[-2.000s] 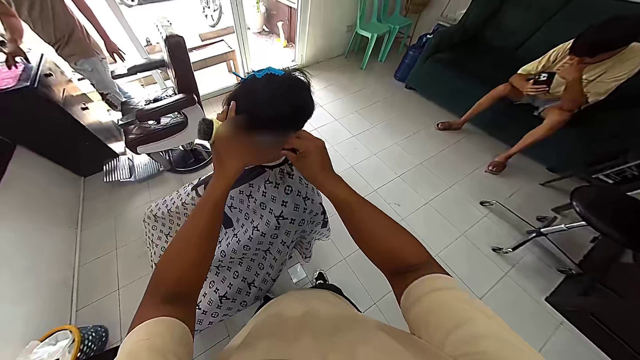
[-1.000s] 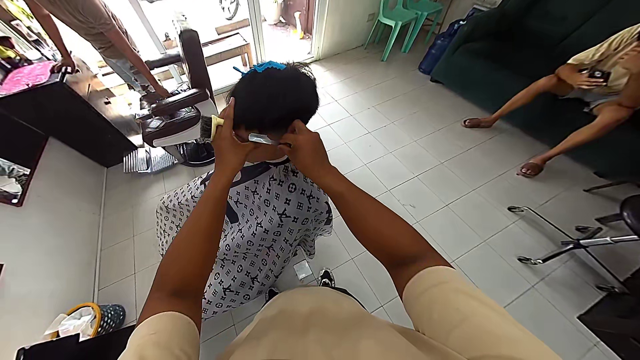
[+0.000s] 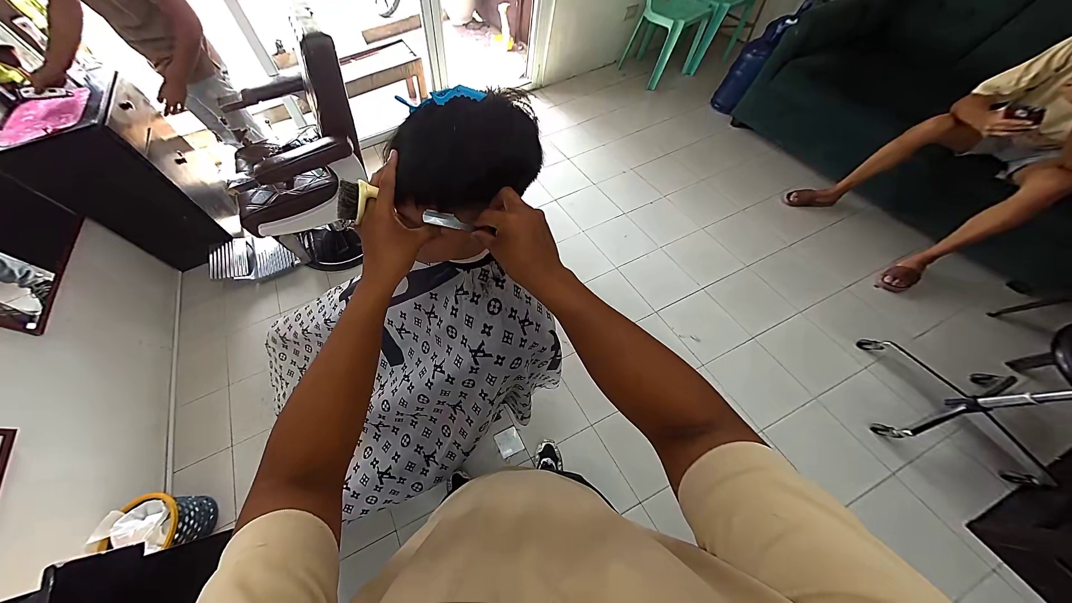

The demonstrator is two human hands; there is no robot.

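A seated person point(image 3: 469, 155) with dark hair, a blue hair clip point(image 3: 452, 95) on top, wears a white patterned barber cape point(image 3: 435, 368). At the left side of the head is my left hand point(image 3: 389, 230), with a neck duster brush point(image 3: 360, 201) held in it, dark bristles pointing left; its fingers touch the head. My right hand point(image 3: 517, 239) grips a razor, whose silvery blade point(image 3: 448, 220) lies flat near the lower hair edge. The razor's handle is hidden by the fingers.
A brown barber chair point(image 3: 310, 159) stands beyond, left. Beside a dark cabinet point(image 3: 100, 184) another person stands. A person with a device sits on the dark green sofa point(image 3: 879, 75). A wheeled stool base point(image 3: 963, 406) is at right, a waste basket point(image 3: 194, 517) at lower left.
The silvery blade, not discernible two seconds ago, shows by my right hand from one second ago on. My hands have stayed at the head. The view has shifted slightly.
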